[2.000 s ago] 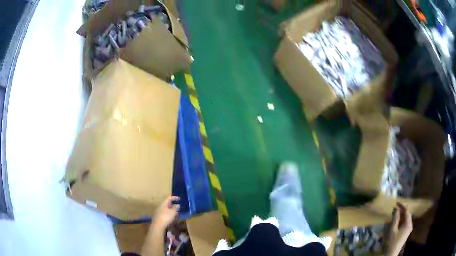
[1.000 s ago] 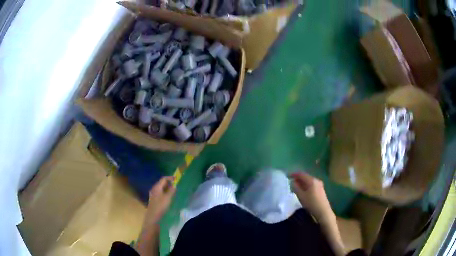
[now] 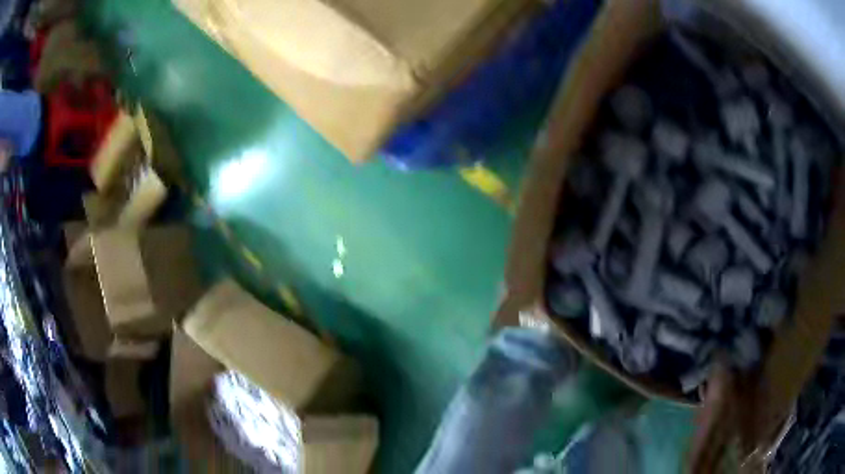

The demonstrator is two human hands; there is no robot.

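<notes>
A large open brown carton (image 3: 533, 231) stands at the right, heaped with grey plastic fan bodies (image 3: 649, 250), round heads and straight handles mixed. The frame is blurred. A dark reddish-brown shape at the carton's near rim, lower right, may be my right hand (image 3: 732, 412); its fingers and any hold cannot be made out. My left hand is not in view. My trouser leg (image 3: 500, 398) shows at the bottom, close to the carton's corner.
A closed-looking brown carton (image 3: 324, 79) lies over a blue base (image 3: 472, 116) at the top. Green floor (image 3: 306, 218) runs diagonally with yellow-black lines. Open cartons (image 3: 264, 343) stand lower left, one with shiny pale parts (image 3: 255, 421). A red stool (image 3: 81, 120) is upper left.
The view has swung round: the carton of grey fan bodies went from upper left to the right. Both hands were clearly visible and empty earlier; the left is now out of the picture.
</notes>
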